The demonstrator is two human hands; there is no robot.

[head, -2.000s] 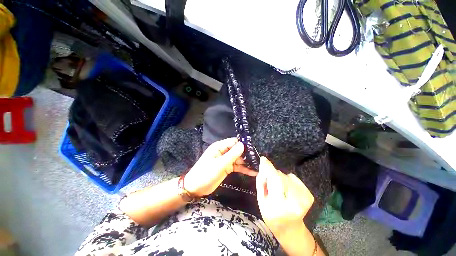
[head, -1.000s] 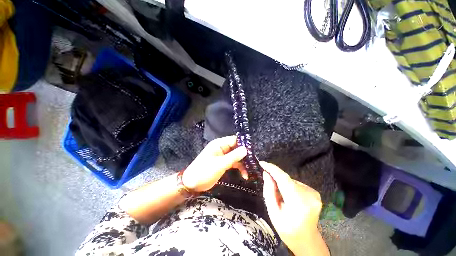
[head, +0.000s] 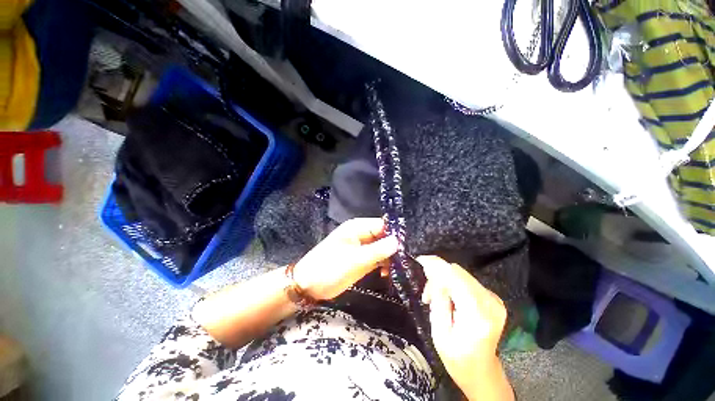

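Note:
The dark grey flecked jacket (head: 462, 184) lies bunched on the lap. Its narrow black braid trim with pale flecks (head: 390, 172) runs from the far edge down to the hands and on towards the body. My left hand (head: 345, 258) pinches the trimmed edge between thumb and fingers. My right hand (head: 462, 313) is just right of the trim, fingers curled and thumb and forefinger together near the edge. No needle or thread can be made out in it, and whether it grips the cloth is unclear.
Black scissor handles (head: 552, 43) and a yellow-green striped garment (head: 674, 86) lie on the white table (head: 439, 47). A blue basket (head: 270, 168) holds black garments (head: 168, 172) at left. A red stool (head: 31, 167) stands far left, a purple stool (head: 666, 333) at right. A person's yellow-and-dark clothing (head: 19, 70) shows top left.
The trim now shows further down past my hands towards the body. My right hand has shifted slightly right and its fingers are more curled. My left hand keeps its pinch. The view has shifted slightly.

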